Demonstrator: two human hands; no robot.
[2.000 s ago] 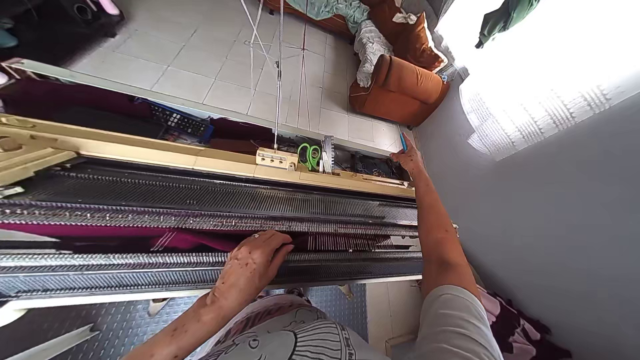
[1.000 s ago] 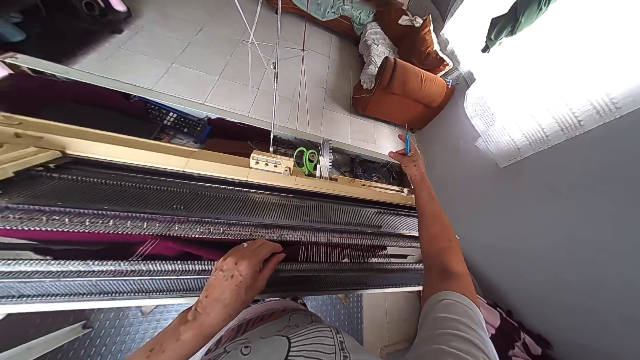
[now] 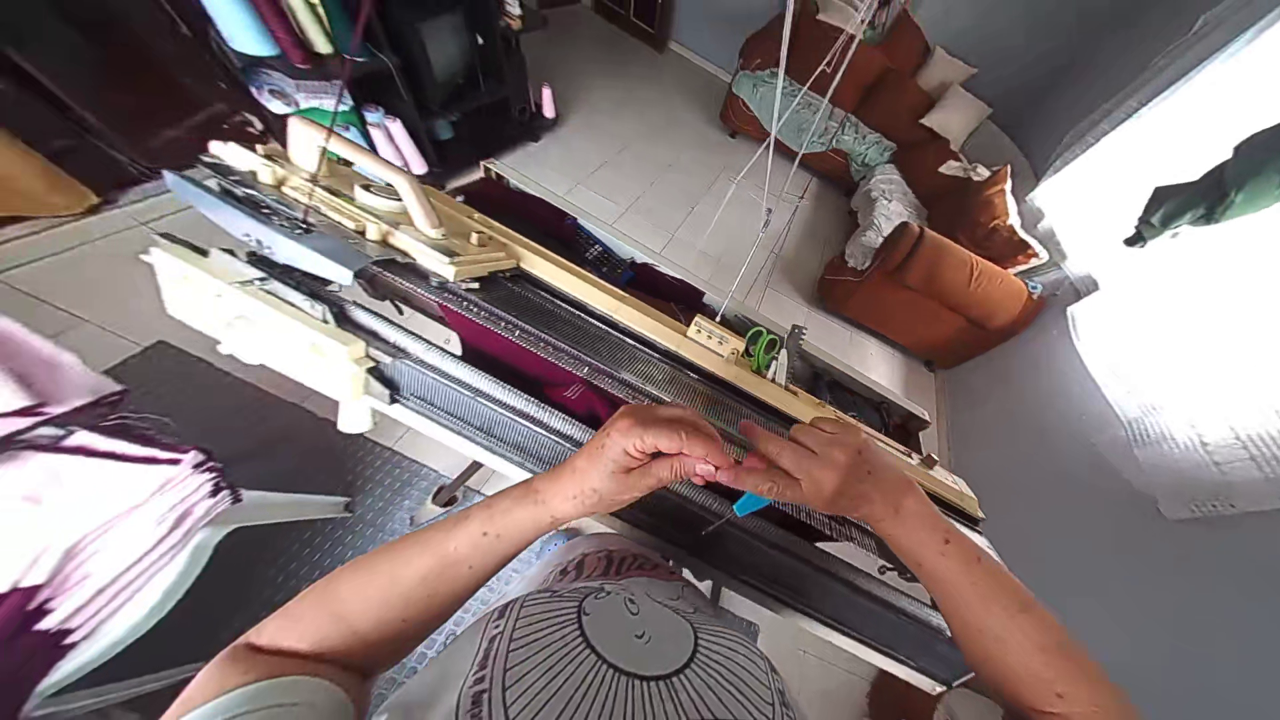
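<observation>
My left hand (image 3: 655, 455) and my right hand (image 3: 830, 470) meet above the needle beds of a knitting machine (image 3: 600, 330). The left thumb and forefinger are pinched together; whether something thin lies between them is too small to tell. Below my right palm shows a tool with a blue handle (image 3: 752, 503) and a thin metal tip, held in that hand. Maroon knitted fabric (image 3: 540, 375) hangs between the two beds, left of my hands. The cream carriage (image 3: 400, 215) stands at the machine's left end.
Green-handled scissors (image 3: 762, 348) stand at the rear rail beside a cream row counter (image 3: 714, 337). White yarn strands rise behind it. An orange sofa (image 3: 930, 290) is beyond the machine. At left, pink and maroon knitted pieces (image 3: 110, 480) lie over a white chair (image 3: 290, 505).
My right hand has come from the machine's far right rear edge to beside my left hand, with the blue-handled tool. The left hand has lifted off the fabric. The view has swung left.
</observation>
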